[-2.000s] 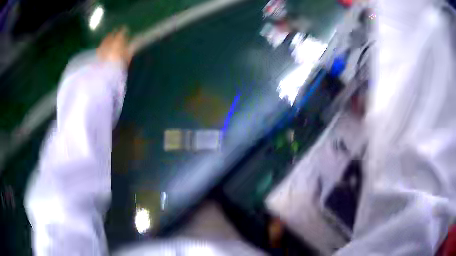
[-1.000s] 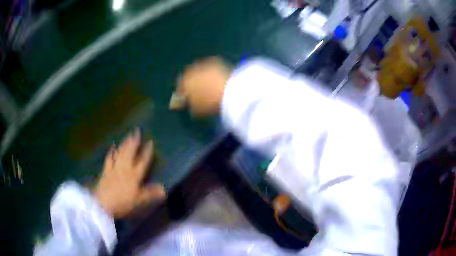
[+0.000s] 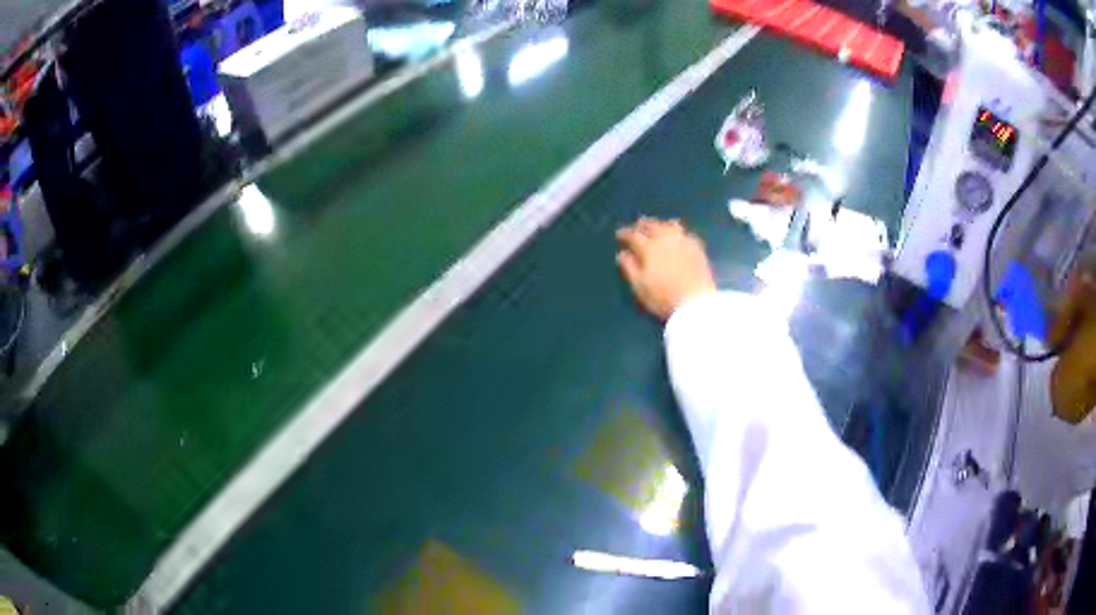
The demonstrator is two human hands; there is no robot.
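Observation:
My right hand (image 3: pixel 667 267) reaches over the green bench (image 3: pixel 529 360), its white sleeve coming from the lower right. Its fingers are bent and point up and left. It is slightly blurred, and whether anything small is under the fingers is hidden. My left hand is out of the picture. A yellow-gold patch of small pieces (image 3: pixel 623 457) lies flat on the bench left of my sleeve. Another yellow-gold patch (image 3: pixel 445 585) is cut off by the bottom edge. A thin white stick or pen (image 3: pixel 635 565) lies beside my sleeve.
White crumpled items (image 3: pixel 847 244) lie right of my hand, with a small clear bag (image 3: pixel 742 135) beyond. Red trays (image 3: pixel 811 30) are at the back. The white press box (image 3: pixel 980 156) with gauge and display stands right. A pale rail (image 3: pixel 463 276) crosses the bench; a white box (image 3: pixel 298 72) stands far left.
The view has swung to show more of the far bench and the press box. My left hand has gone out of the picture. My right arm now reaches away from me, towards the white items.

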